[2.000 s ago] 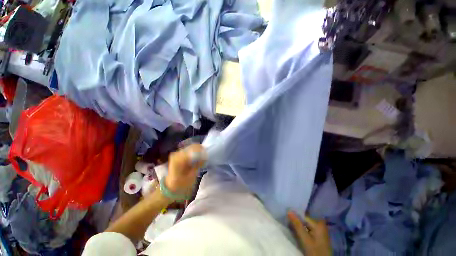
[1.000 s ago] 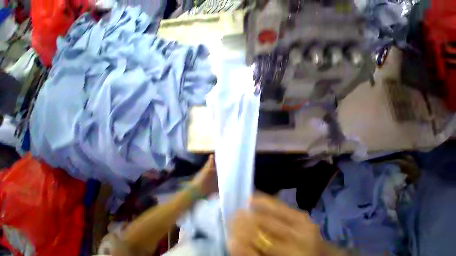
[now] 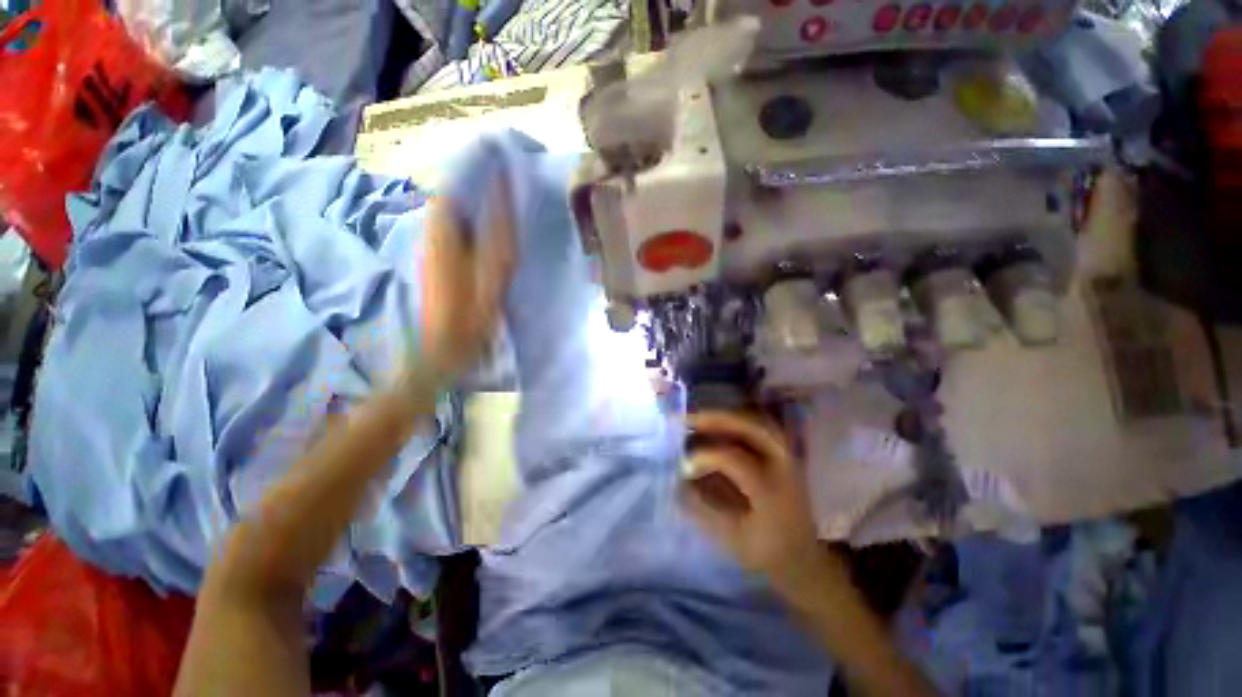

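A light blue garment piece (image 3: 579, 368) runs from the overlock machine's bed down to my lap, its right edge at the brightly lit needle area (image 3: 658, 357). My left hand (image 3: 467, 286) is blurred, with its fingers stretched away from me along the left side of the piece; fabric is bunched by the fingertips, and its grip is unclear. My right hand (image 3: 749, 483) is just below the needle area, its thumb and forefinger curled closed at the right edge of the piece. The machine head (image 3: 674, 204) has a red oval badge.
A large light blue garment pile (image 3: 232, 327) lies left of the machine. Red bags (image 3: 82, 633) show at the lower left and upper left. Four pale knobs (image 3: 879, 311) line the machine front. Printed label strips (image 3: 988, 483) lie on the table's right side, above blue pieces (image 3: 1015, 613).
The view has shifted closer to the machine. The stretched piece has been brought up onto the bed. My left hand has moved up beside it, and my right hand has moved up to the needle area.
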